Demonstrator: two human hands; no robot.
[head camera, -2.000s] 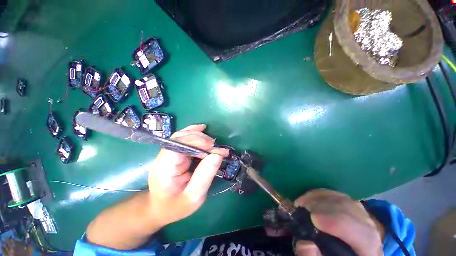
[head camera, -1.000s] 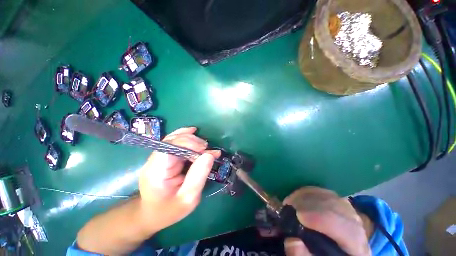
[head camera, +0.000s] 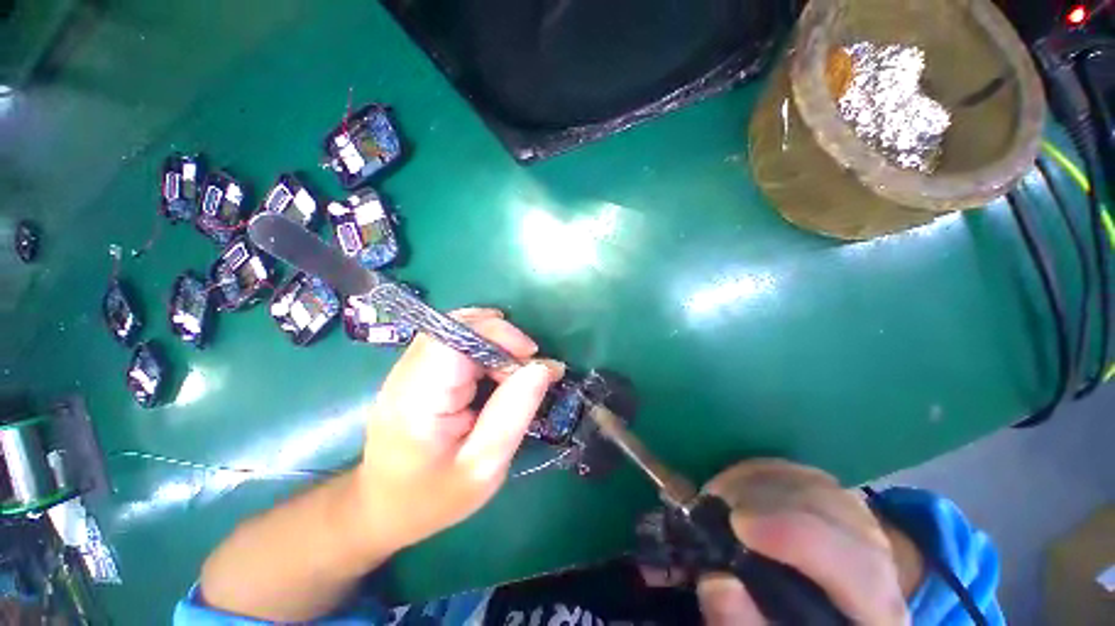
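Observation:
My left hand (head camera: 446, 422) holds tweezers (head camera: 422, 320) with a grey textured grip, their rear end pointing up and left. Their tip is at a small black device housing (head camera: 559, 413) with a blue board, partly hidden by my fingers. The housing sits against a dark fixture (head camera: 608, 422). My right hand (head camera: 813, 532) holds a soldering iron (head camera: 638, 455) by its black handle. The iron's tip is at the housing's right edge; exact contact cannot be told. Thin solder wire (head camera: 226, 466) runs from the left, behind my left wrist, to the work.
Several housings (head camera: 363, 229) lie in a group at left. A black tray (head camera: 587, 116) is at the top. A brown pot (head camera: 856, 202) with silvery shreds stands upper right, cables (head camera: 1054, 306) beside it. A solder reel (head camera: 34, 465) is at the left edge. A dark cluster (head camera: 660, 544) is at the bench edge.
The tweezers' rear end has swung up and right. The view has shifted slightly back and forth. The iron stays at the housing, and both hands keep their holds.

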